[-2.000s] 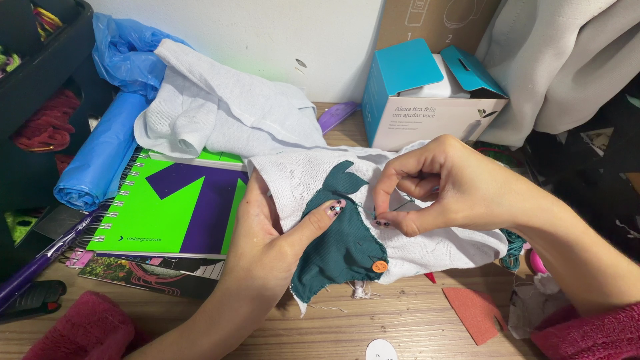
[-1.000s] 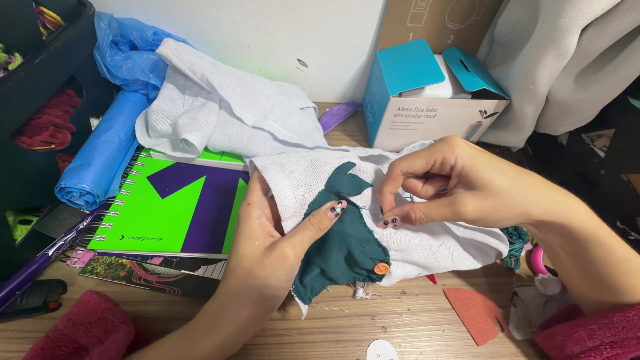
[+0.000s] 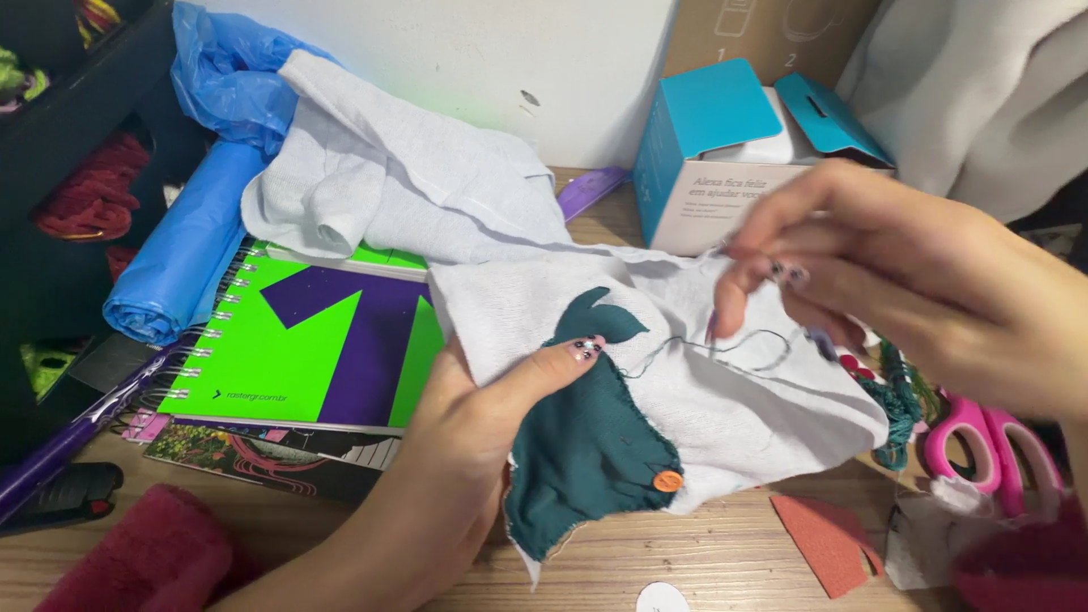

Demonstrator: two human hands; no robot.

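My left hand grips a white knit cloth, its thumb pressing on a dark teal fabric patch near the leaf-shaped top piece. An orange button sits at the patch's lower right corner. Dark thread runs from the patch's upper edge in a loose loop over the cloth. Above the right part of the cloth is my right hand, blurred, thumb and index finger close together; whether a needle is between them cannot be told.
A spiral notebook and a blue plastic bag roll lie at left. Behind stands an open blue-and-white box. Pink scissors, teal yarn and a coral fabric scrap are at right. A dark shelf unit holds yarn.
My right hand has lifted off the cloth beside the patch and moved up, and a loop of thread now shows below it. My left hand keeps its hold on the cloth.
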